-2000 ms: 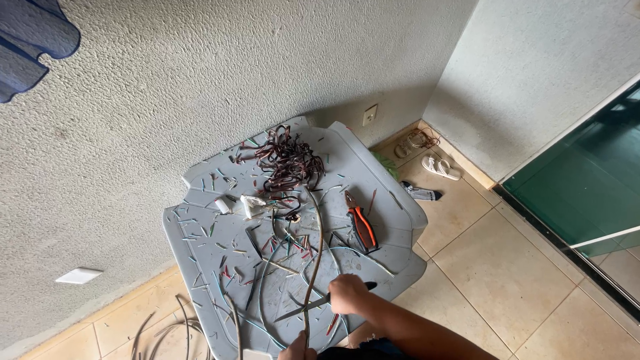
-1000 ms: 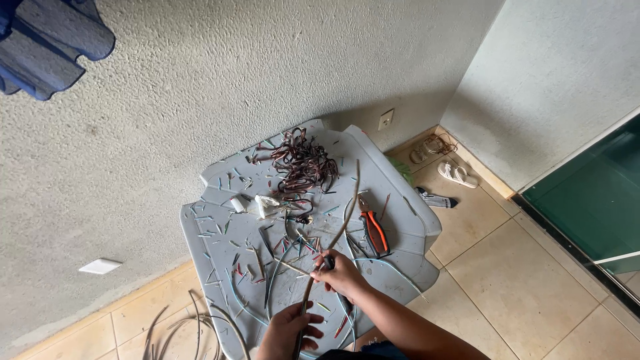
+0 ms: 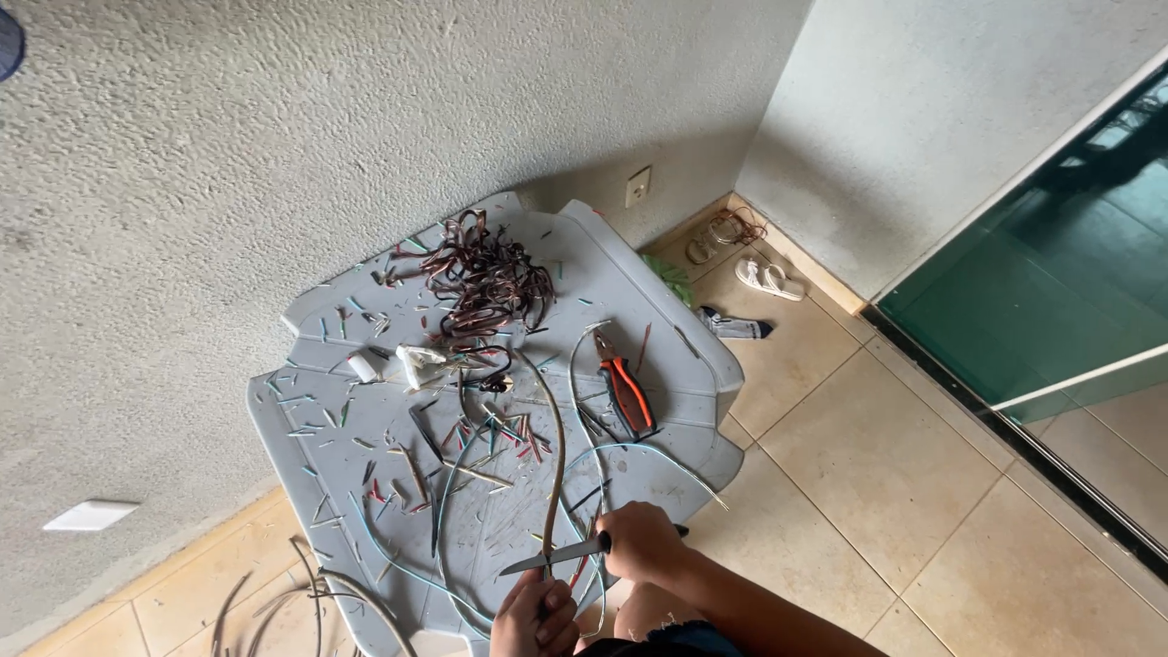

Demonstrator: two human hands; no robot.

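Observation:
My right hand (image 3: pixel 643 540) is closed round the black handle of a knife (image 3: pixel 558 555), whose blade lies across a brown-grey cable (image 3: pixel 557 456). Below the blade, my left hand (image 3: pixel 537 613) grips that cable, and its far part arches up over the grey plastic table (image 3: pixel 511 520). Thin light-blue wires (image 3: pixel 443 511) curve about both hands. Pliers with orange and black handles (image 3: pixel 628 397) lie farther up to the right. A tangled heap of dark copper-coloured wires (image 3: pixel 484 274) rests on the table's far part, with scraps of insulation (image 3: pixel 525 433) strewn below it.
White crumpled material (image 3: pixel 420 365) lies left of the table's middle. Loose cables (image 3: pixel 274 593) curl on the floor at lower left. Sandals (image 3: pixel 769 278), a sock (image 3: pixel 735 326) and coiled wire (image 3: pixel 737 226) lie by the corner. A wall stands behind, a glass door (image 3: pixel 1077 265) at right.
The knife blade now lies across the cable, pointing left; a second ago my right hand was on the cable, close to my left. The two hands are now a little farther apart.

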